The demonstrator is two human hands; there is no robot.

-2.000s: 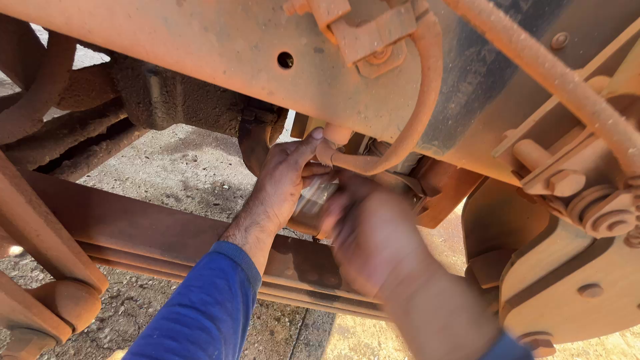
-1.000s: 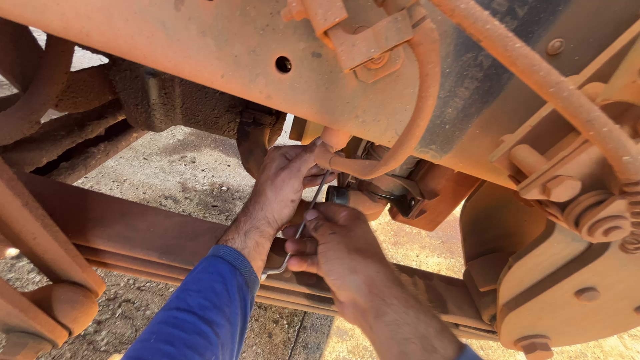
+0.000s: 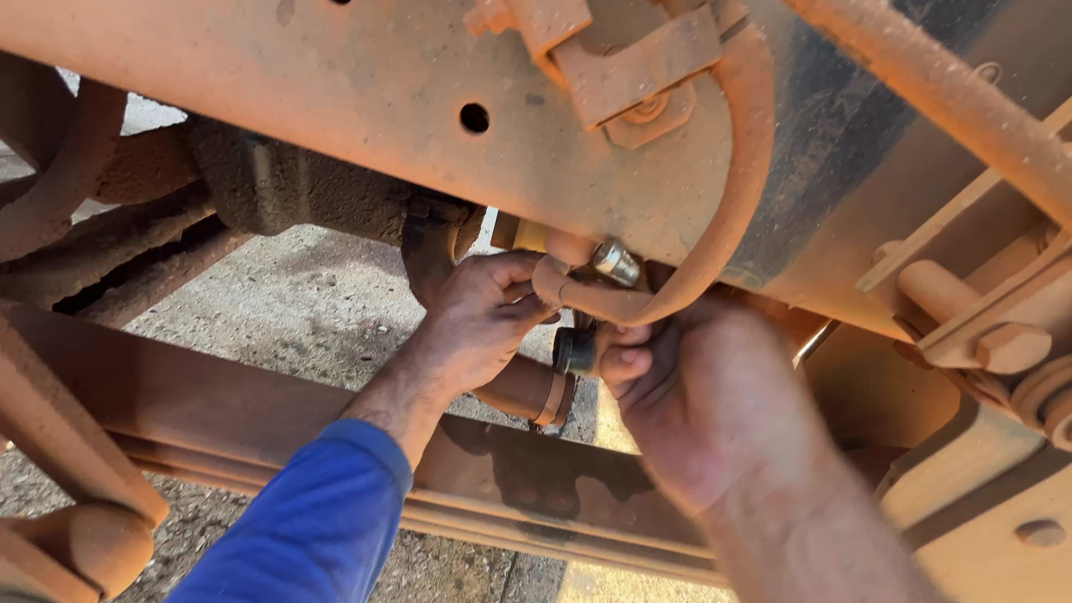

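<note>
My left hand (image 3: 490,322) is at the bent lower end of a dusty rubber hose (image 3: 748,167), its thumb and fingers close together; what lies between the tips is hidden. Just right of that end, a shiny metal fitting (image 3: 615,261) shows under the frame edge. My right hand (image 3: 712,402), partly blurred, reaches up behind the hose with curled fingers. Those fingers are beside a short black cylindrical part (image 3: 574,350); whether they grip it cannot be told. A thin shiny metal edge (image 3: 814,339) shows beyond the right wrist.
A dust-covered vehicle frame rail (image 3: 335,92) spans above my hands, with a bolted bracket (image 3: 636,75). Below runs a leaf spring pack (image 3: 251,402). A banded pipe (image 3: 523,389) lies under my left hand. Large bolts (image 3: 1013,347) and plates stand at right, with concrete ground beneath.
My right hand has moved up and right behind the hose; the bent metal rod seen at its fingers one second ago no longer shows there. The shiny fitting has come into view. My left hand stays.
</note>
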